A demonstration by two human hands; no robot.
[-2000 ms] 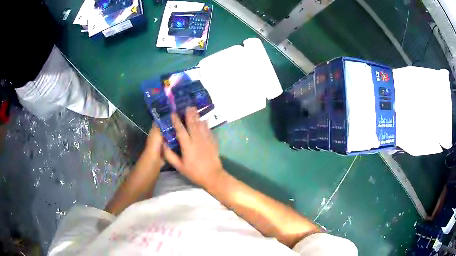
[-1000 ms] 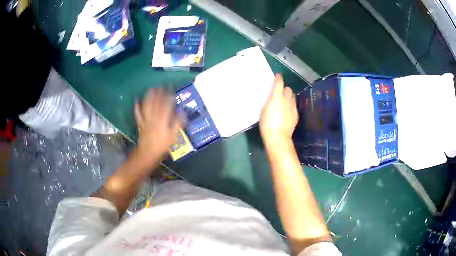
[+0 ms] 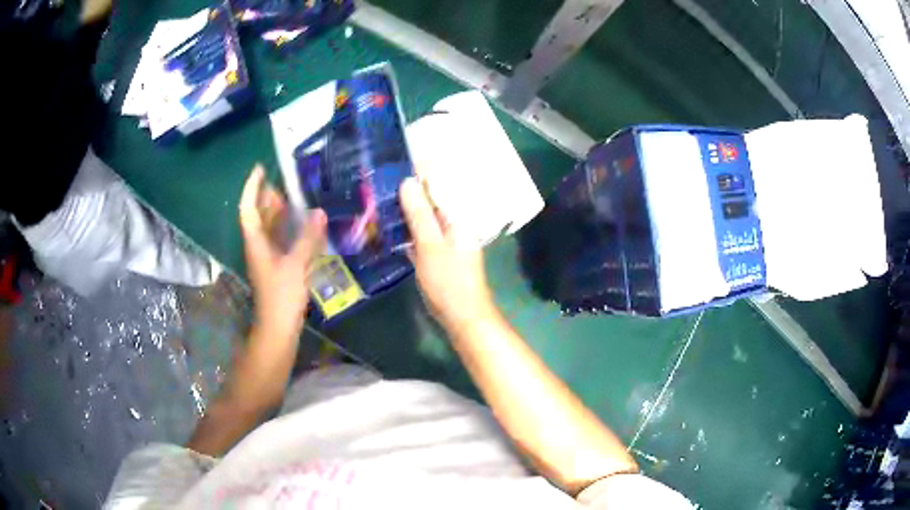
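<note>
A closed retail box (image 3: 359,169) with a device picture is held up, tilted, over the green bench. My right hand (image 3: 444,254) grips its lower right edge. My left hand (image 3: 274,244) is at its lower left, blurred, fingers apart, with the thumb at the box edge; whether it touches is unclear. Behind and below the held box lies another box, its white lid flap (image 3: 474,164) folded out to the right and a yellow label (image 3: 335,287) showing at its lower left. The held box hides most of this one.
A row of dark blue boxes (image 3: 599,224) stands at the right, with a white flap (image 3: 816,207) out to the right. Loosely piled boxes (image 3: 195,75) lie at upper left, another box (image 3: 289,18) at the top. A person's pale sleeve (image 3: 110,224) is at the left.
The single closed box has left the bench and is now held up in my right hand, which has moved left from the white flap. My left hand has shifted slightly left and down.
</note>
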